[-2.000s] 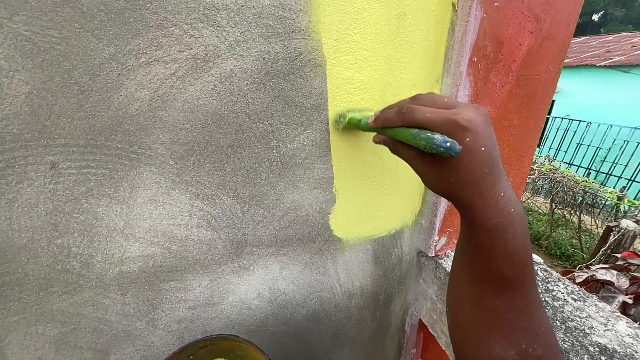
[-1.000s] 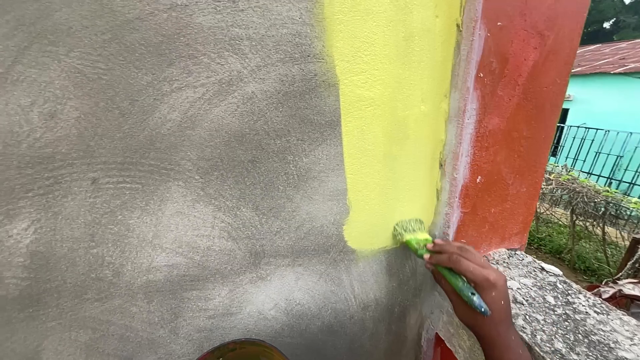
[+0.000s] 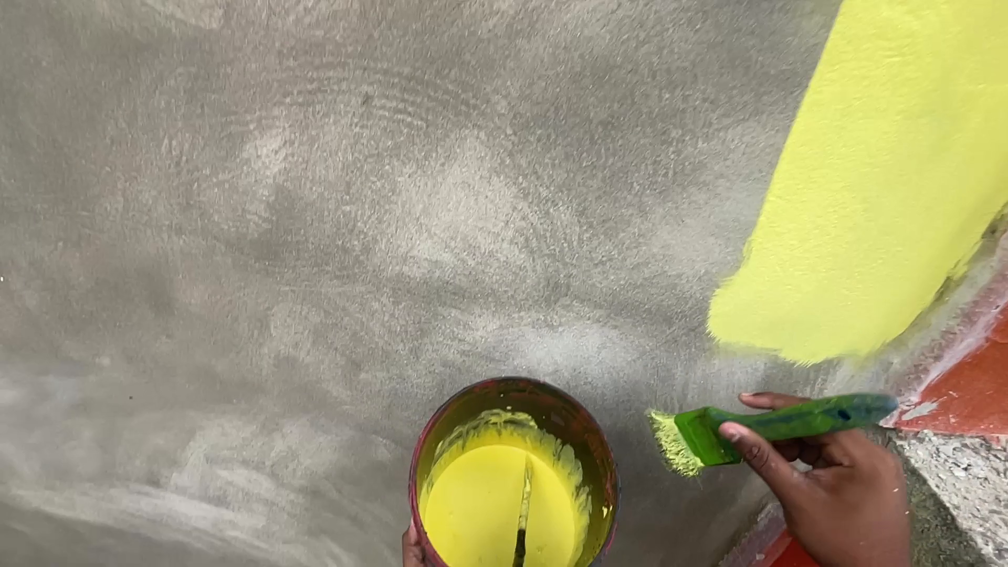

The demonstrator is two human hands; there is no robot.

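Note:
My right hand (image 3: 835, 480) grips a green-handled paintbrush (image 3: 780, 425) at the lower right, its bristles coated in yellow paint and pointing left. Just left of the bristles, a round bucket (image 3: 417, 472) holds yellow paint (image 3: 480, 504), with a thin stick (image 3: 524, 508) standing in it. Fingers of my left hand (image 3: 411, 547) show at the bucket's lower left side; the rest of that hand is hidden. Above my right hand, a band of yellow paint (image 3: 874, 197) covers part of the grey plastered wall (image 3: 378, 220). The brush touches neither wall paint nor bucket.
A red-orange painted surface (image 3: 969, 386) borders the yellow band at the right edge. Below it lies a rough concrete ledge (image 3: 965, 488). Another red patch (image 3: 791, 554) shows at the bottom, left of my right wrist.
The brush has come off the yellow band and is now beside the bucket, still in my right hand. More of the bucket and my left fingers show, as the view has swung left and down.

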